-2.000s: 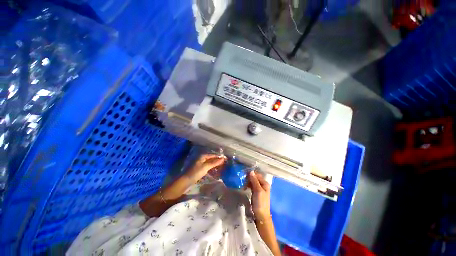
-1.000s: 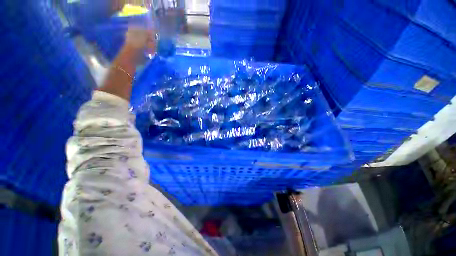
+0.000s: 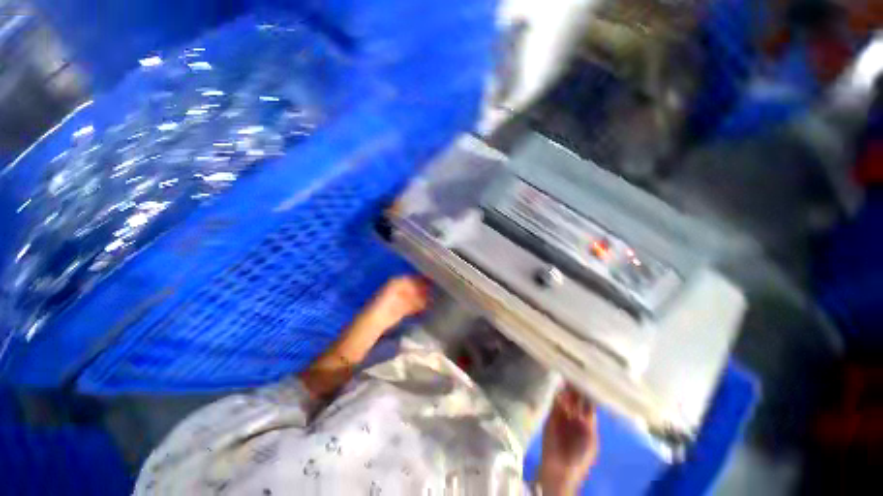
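Observation:
The grey-green heat sealer (image 3: 591, 232) with a red lit switch is in the middle right of the blurred view. Its sealing bar (image 3: 523, 325) runs along the front edge. My left hand (image 3: 402, 295) is just below the left part of that edge, and no item shows in it. My right hand (image 3: 573, 426) is below the right part of the edge, over the blue supply tray (image 3: 620, 455), fingertips by the sealer's edge. Blur hides whether either hand holds anything. No bagged blue item can be made out between them.
A blue finished-goods crate (image 3: 281, 184) full of glossy clear bags (image 3: 145, 184) is at the left, above a perforated blue crate wall (image 3: 261, 291). Blurred blue and red crates stand at the far right.
One second ago the view faced the filled crate with my left arm reaching past it. Now it is back on the sealer, with both hands at its front; the earlier blue bagged item is not visible.

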